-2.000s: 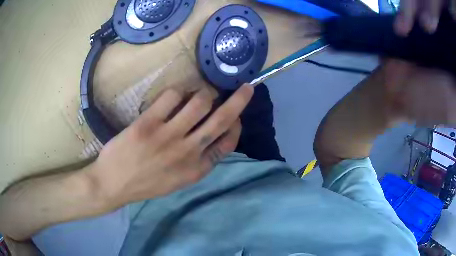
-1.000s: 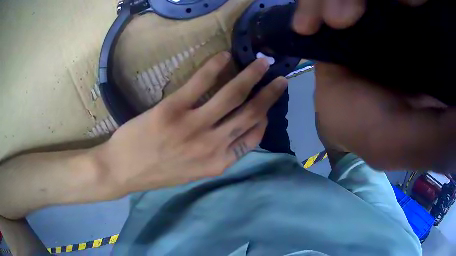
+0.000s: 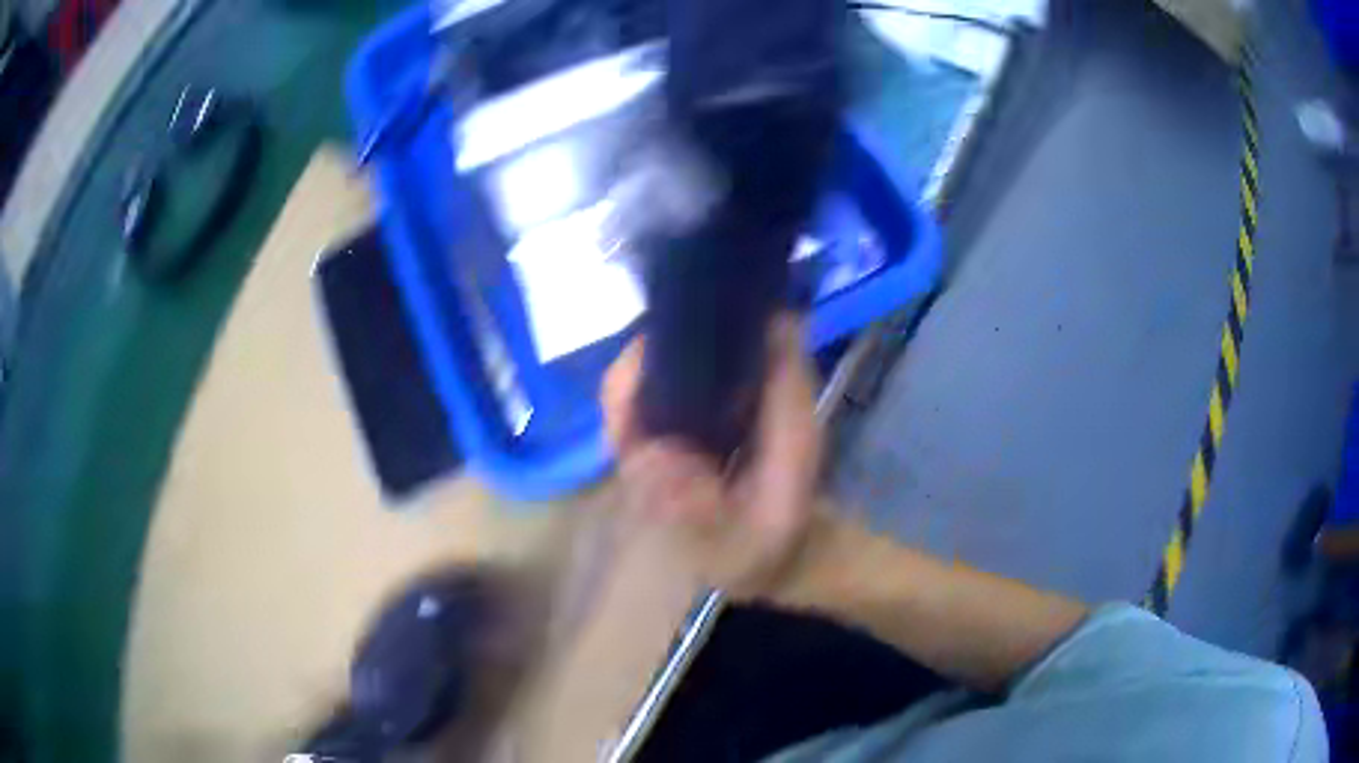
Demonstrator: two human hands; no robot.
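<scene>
My right hand (image 3: 716,477) is shut around the thick black electric screwdriver (image 3: 730,254), which stands up over the blue tray (image 3: 544,474). The screwdriver's tip is not clear. In the tray is a box-like thing with a pale white top (image 3: 574,283) and a blurred shiny part beside the screwdriver. A thin silvery tool (image 3: 499,373) lies along the tray's left side. A dark, blurred ear cup (image 3: 410,671) lies on the cardboard (image 3: 246,552) at the lower left. My left hand is not in view.
A flat dark rectangle, perhaps a smartphone (image 3: 388,365), lies against the tray's left side. Another headset (image 3: 194,187) lies on the green surface (image 3: 90,432) at the far left. The table's metal edge (image 3: 668,674) runs beside grey floor with yellow-black tape (image 3: 1225,373).
The view has swung to the tray. The screwdriver in my right hand has moved from the ear cup to over the tray. My left hand has gone out of view.
</scene>
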